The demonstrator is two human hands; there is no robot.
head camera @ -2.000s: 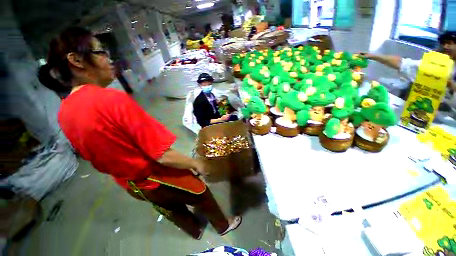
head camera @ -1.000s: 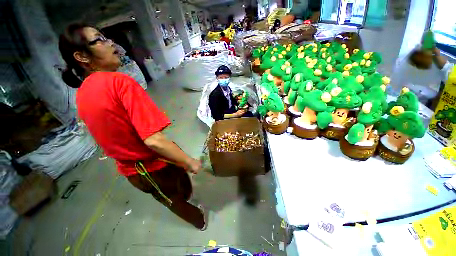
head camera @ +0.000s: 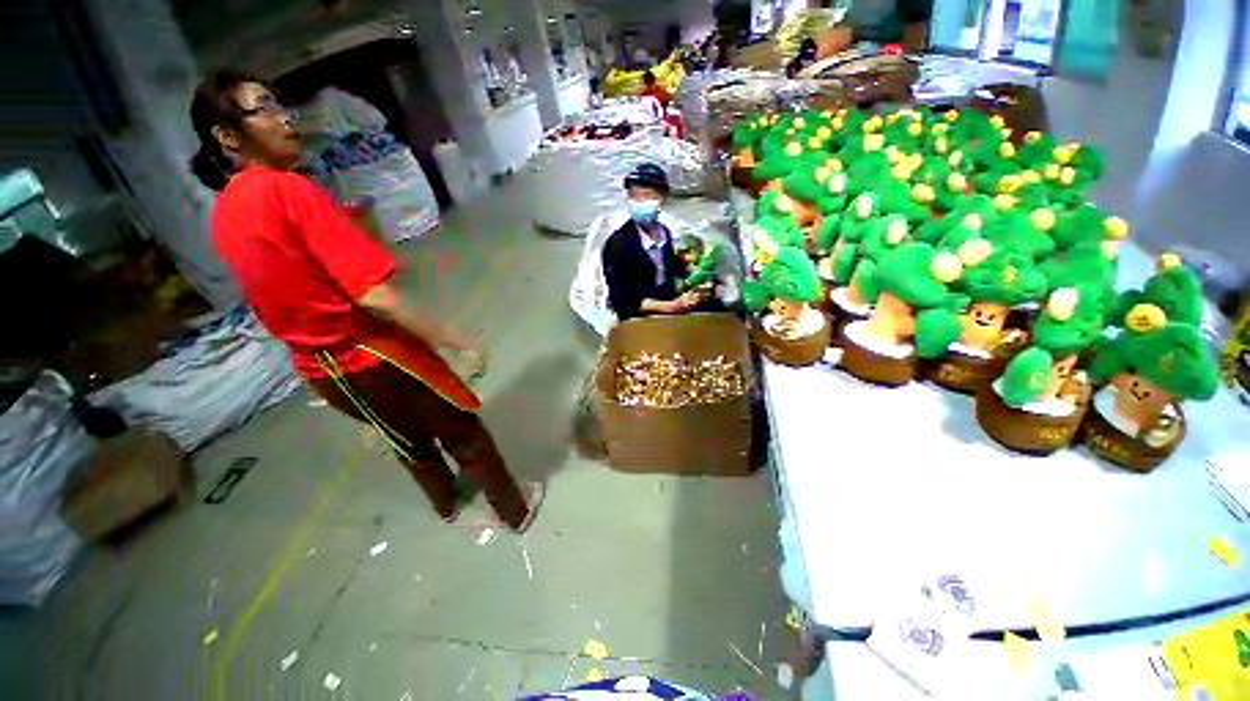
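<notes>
Neither of my hands is in the picture. Plush plant toys [head camera: 891, 295] stand massed upright on the white table [head camera: 946, 507] to the right, with green leaves, yellow round bits, tan faces and brown pot bases. Small white cards with dark drawings [head camera: 950, 593] lie near the table's left edge by the dark seam. Part of a yellow printed box blank [head camera: 1213, 660] shows at the lower right, cut off by the picture's edge.
An open brown carton [head camera: 676, 431] of shiny gold pieces stands on the floor left of the table. A person with cap and mask [head camera: 644, 260] sits behind it, holding a plush toy. A person in a red shirt [head camera: 295, 260] stands at left. Woven sacks [head camera: 206, 377] and scraps lie on the floor.
The view has swung left, so the table and toys sit further right. The red-shirted person is now smaller and further from the carton. The worker and yellow box at far right have left the view.
</notes>
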